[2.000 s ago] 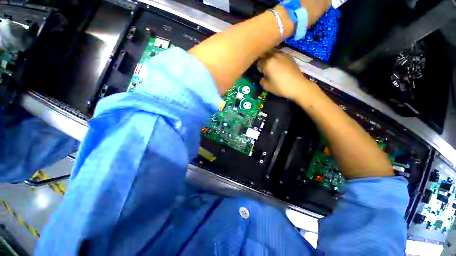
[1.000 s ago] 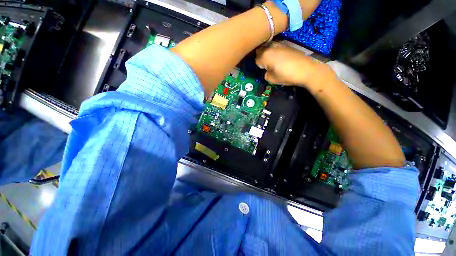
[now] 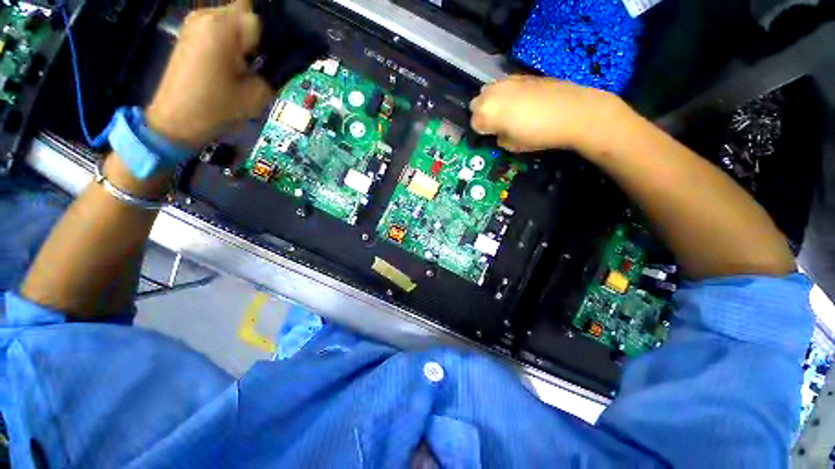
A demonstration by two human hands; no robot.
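A black carrier point(image 3: 334, 243) lies in front of me with two green circuit boards side by side, the left board point(image 3: 320, 137) and the right board point(image 3: 446, 206). A short yellowish tape strip point(image 3: 394, 274) is on its near edge. My left hand point(image 3: 215, 73), with a light blue wrist strap point(image 3: 140, 145), is at the carrier's far left, fingers curled beside a dark area; whether it grips anything is hidden. My right hand point(image 3: 526, 112) is curled above the far edge of the right board; its fingertips are bunched and any held part is too small to see.
A heap of bright blue components point(image 3: 581, 41) lies beyond the metal rail point(image 3: 421, 44). A bin of silvery leaded parts point(image 3: 753, 133) is at right. Another carrier's board point(image 3: 624, 298) sits right, partly under my right forearm.
My left arm has swung from the blue heap to the carrier's far left, uncovering the left board. My right hand stays near the right board's far edge. The carrier looks slightly shifted right in view.
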